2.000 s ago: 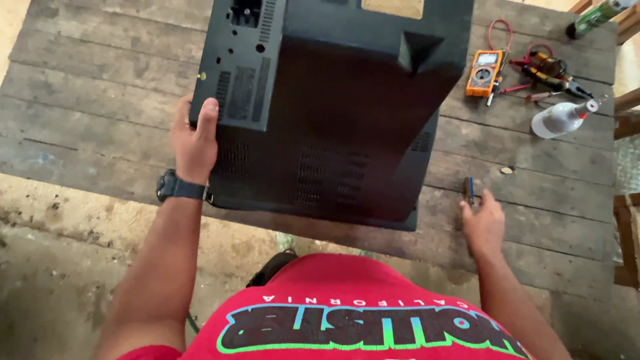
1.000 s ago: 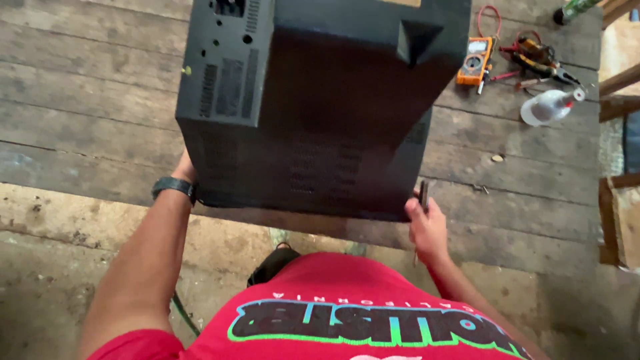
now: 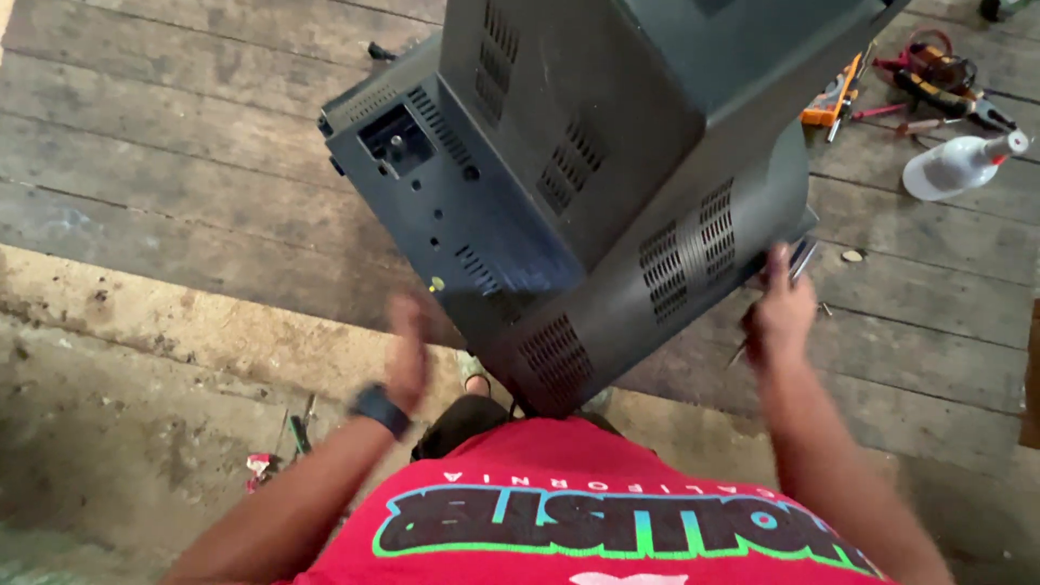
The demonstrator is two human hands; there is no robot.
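A black plastic rear housing of a CRT television [image 3: 617, 179], with vent slots and a socket opening, lies turned at an angle on the wooden table, one corner against my red shirt. My left hand [image 3: 410, 349], blurred, is beside its lower left edge, holding nothing that I can see; whether it touches the edge is unclear. My right hand [image 3: 780, 313] is at the housing's right edge, with a slim metal-shafted tool [image 3: 803, 258] in its grip. What kind of tool it is cannot be told. The fingers under the edge are hidden.
On the plank table [image 3: 203, 146], an orange multimeter [image 3: 833, 97] lies partly behind the housing. Beside it are pliers [image 3: 934, 93], a red probe [image 3: 879, 111] and a clear plastic bottle [image 3: 955, 166]. A small screw [image 3: 825, 309] lies right of my right hand. The table's near edge borders a concrete floor [image 3: 162, 422].
The housing has been rotated, and its near corner now points at my shirt. My left hand has come away from its earlier grip on the side. My right hand has moved from the tabletop to the housing's edge.
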